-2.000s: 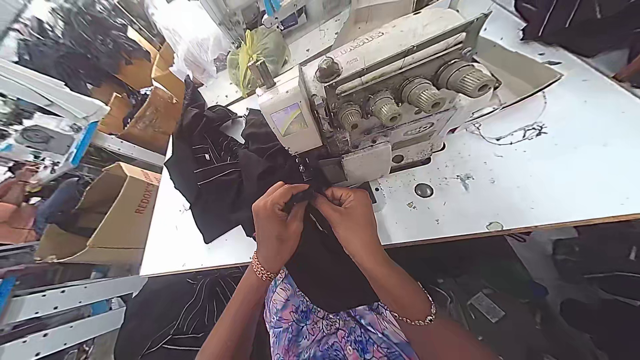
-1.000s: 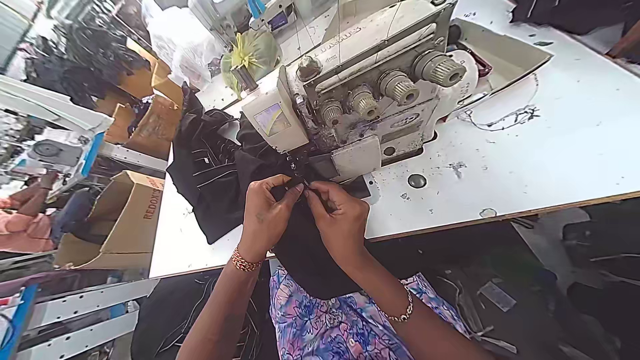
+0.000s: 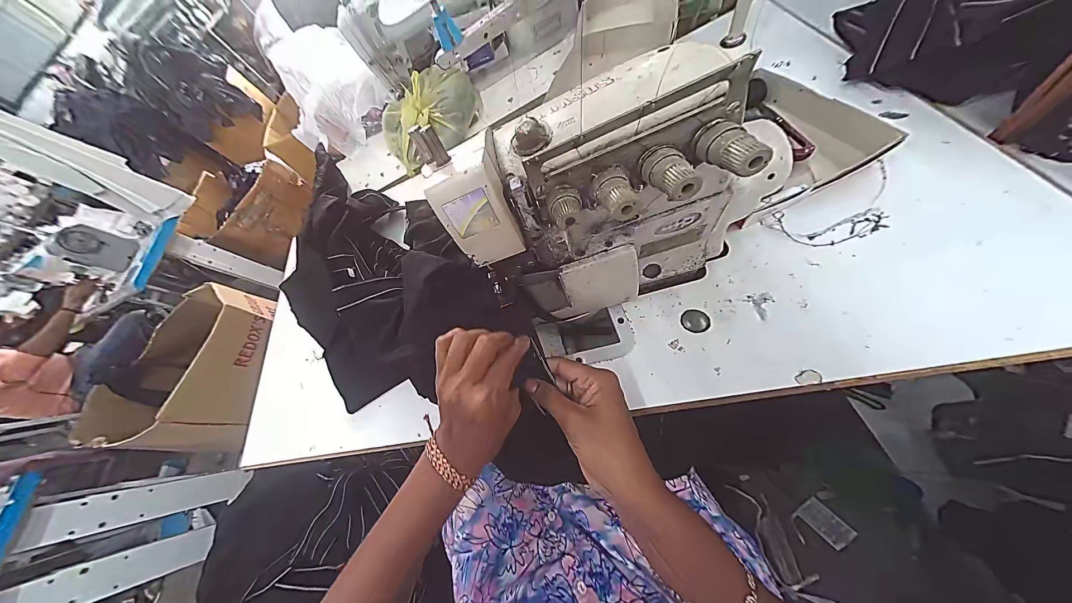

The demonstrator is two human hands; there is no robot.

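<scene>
An overlock sewing machine (image 3: 620, 167) stands on the white table, its needle and presser foot area (image 3: 500, 289) over black fabric (image 3: 452, 310). Just in front of the foot, my left hand (image 3: 477, 394) grips the fabric with bent fingers. Close to its right, my right hand (image 3: 590, 419) pinches the fabric's edge between thumb and fingers, near a thin dark strip or edge that I cannot make out clearly. Part of the fabric hangs over the table's front edge onto my lap. The rest lies bunched to the left of the machine, with pale threads on it.
The white tabletop (image 3: 837, 310) bears lint and loose thread. Behind the machine sits a yellow-green bag (image 3: 431, 113) beside a white plastic bag (image 3: 322, 84). Cardboard boxes (image 3: 201, 368) stand left of the table, and a person (image 3: 50, 360) is at the far left. Dark cloth (image 3: 946, 42) lies at upper right.
Both hands have moved from close under the presser foot toward the table's front edge, still holding the black fabric. My left hand's fingers are now more curled over it.
</scene>
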